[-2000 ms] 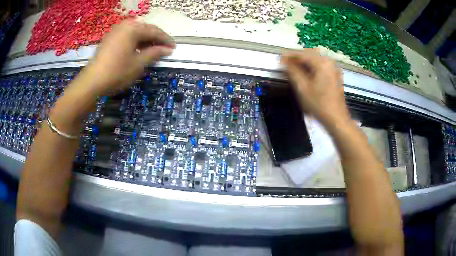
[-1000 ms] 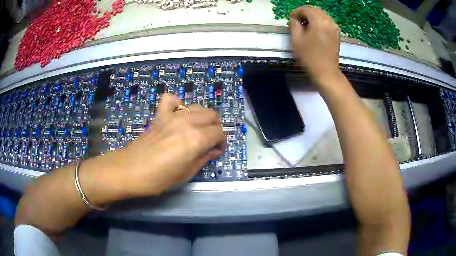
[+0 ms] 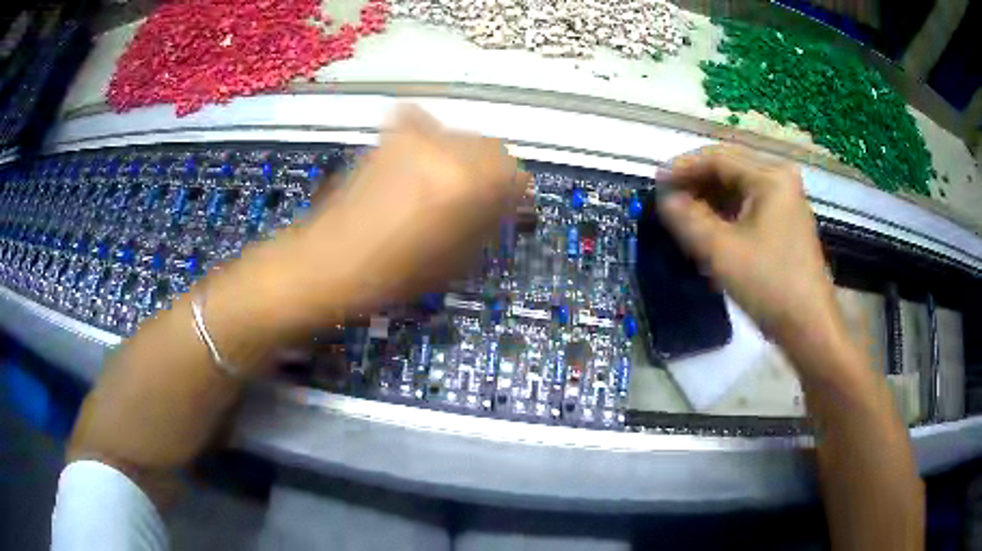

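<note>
A dark circuit board panel (image 3: 506, 371) with blue parts lies in the conveyor track. My left hand (image 3: 431, 205) is over the panel's upper middle, blurred, with its fingertips hidden; I cannot tell if it holds a part. My right hand (image 3: 743, 226) is over the top of the black smartphone (image 3: 689, 307), fingers curled with thumb and fingertips near each other. Whether a small part is between them is too blurred to tell. A few red parts (image 3: 588, 246) show on the panel near its right end.
Heaps of red parts (image 3: 215, 54), off-white parts (image 3: 549, 24) and green parts (image 3: 818, 102) lie on the pale shelf behind the track. A white sheet (image 3: 716, 371) is under the phone. A spring (image 3: 895, 328) and a metal rod (image 3: 931, 355) are at right. The pale front rail (image 3: 485, 457) is nearest.
My left hand has moved up from the panel's lower part to its upper middle. My right hand has come down from the green heap to above the phone. The camera view has shifted.
</note>
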